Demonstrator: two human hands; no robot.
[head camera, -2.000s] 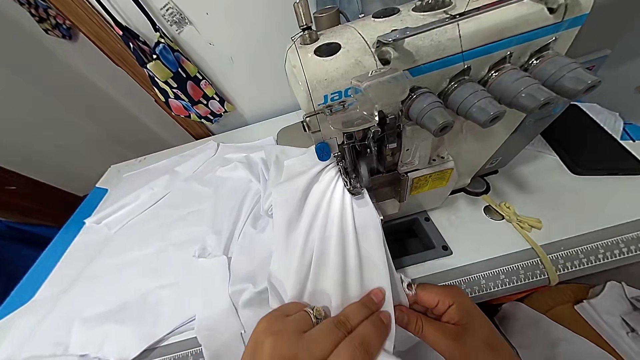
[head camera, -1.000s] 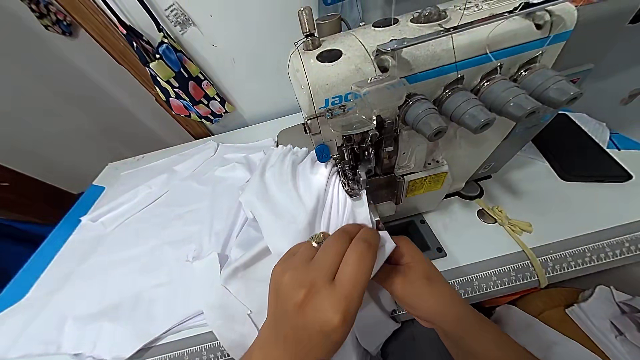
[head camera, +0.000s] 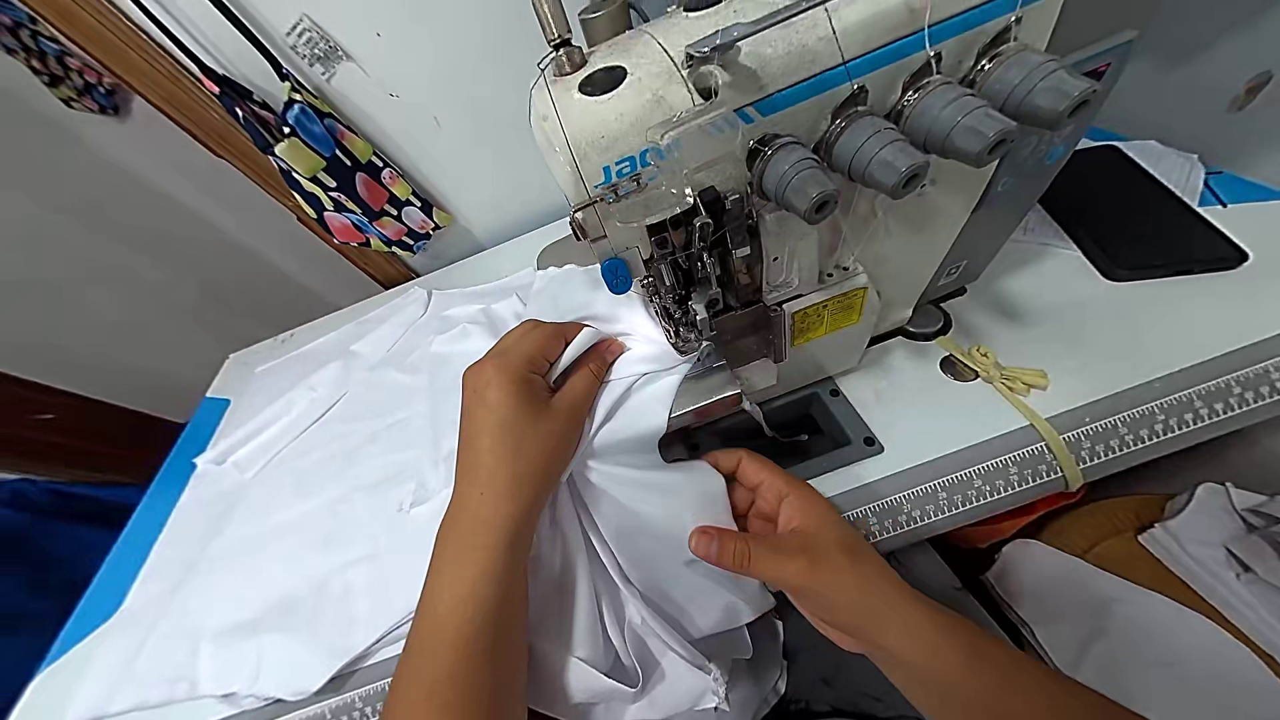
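White fabric (head camera: 640, 510) runs from the presser foot area of a Jack overlock sewing machine (head camera: 700, 290) down over the table's front edge. My left hand (head camera: 535, 400) pinches a fold of it between thumb and fingers, just left of the needle area. Lower right, my right hand (head camera: 780, 530) holds the cloth's right edge between thumb and fingers, in front of the dark recessed opening (head camera: 800, 430). More white cloth (head camera: 300, 500) is spread over the table's left side. The needle tip and the cloth under the foot are hidden by machine parts.
A measuring tape strip (head camera: 950, 505) lines the table's front edge, with a yellow tied band (head camera: 1010, 385) across it. A black phone-like slab (head camera: 1145, 215) lies at the right. Cut white pieces (head camera: 1130, 620) sit at the lower right. A patterned fabric item (head camera: 350, 180) hangs behind.
My left hand has moved up and left, near the presser foot, where it grips a fold. The hands, close together one second ago, are now apart, and the cloth hangs lower at the front.
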